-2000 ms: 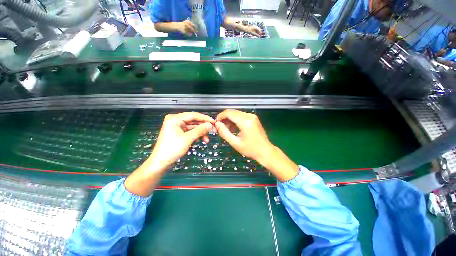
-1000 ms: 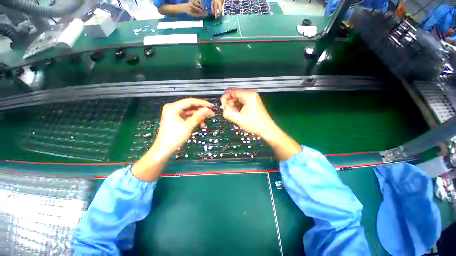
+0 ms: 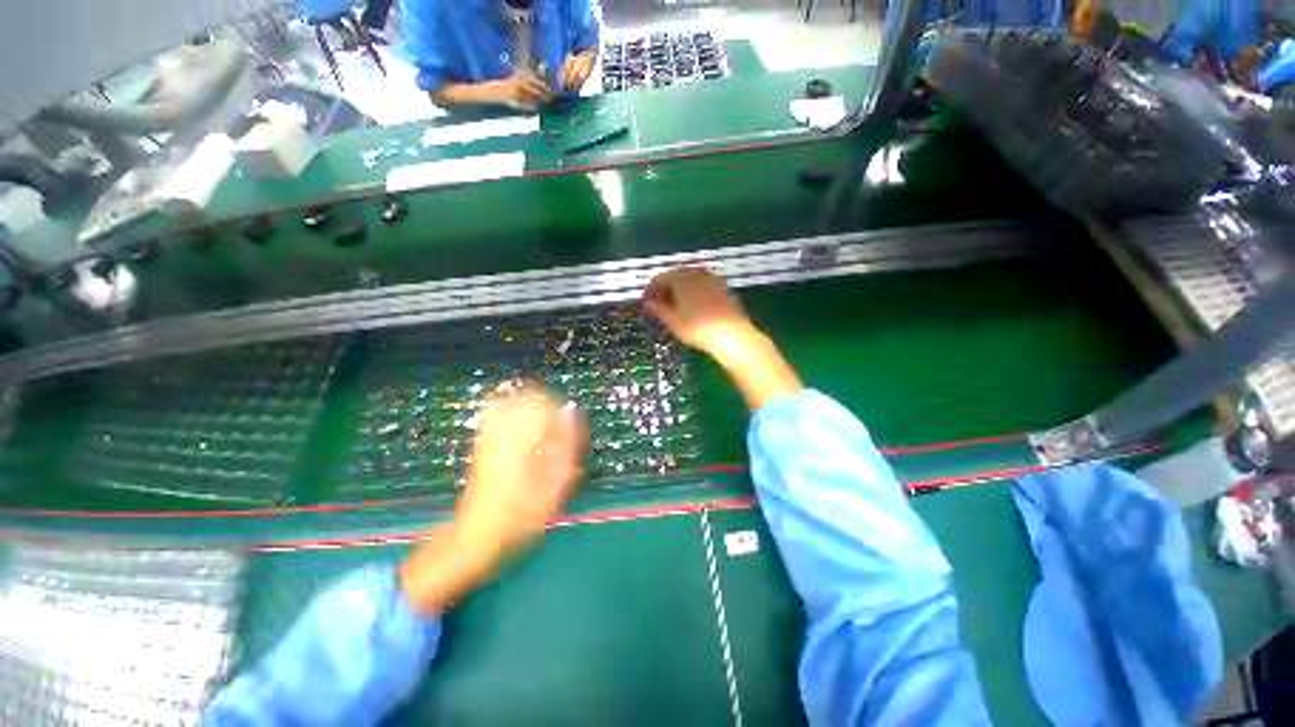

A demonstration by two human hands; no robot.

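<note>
A clear blister tray (image 3: 412, 452) full of small dark and shiny parts lies on the green belt in front of me. My left hand (image 3: 523, 452) is over the tray's near middle, motion-blurred; its fingertips and anything in them cannot be made out. My right hand (image 3: 696, 307) is at the tray's far right corner, near the metal rail, with fingers curled together. Whether it holds a small part cannot be seen.
A second clear tray (image 3: 199, 426) lies to the left on the belt. Glary stacked trays (image 3: 114, 639) are at near left. A blue cloth item (image 3: 1118, 597) and a small white label (image 3: 741, 543) lie on the near bench. Metal rails (image 3: 568, 290) run beyond the tray. A person works opposite.
My hands have moved apart from their close position above the tray. The left came down toward the near side; the right stays at the far side. The view has tilted and shifted.
</note>
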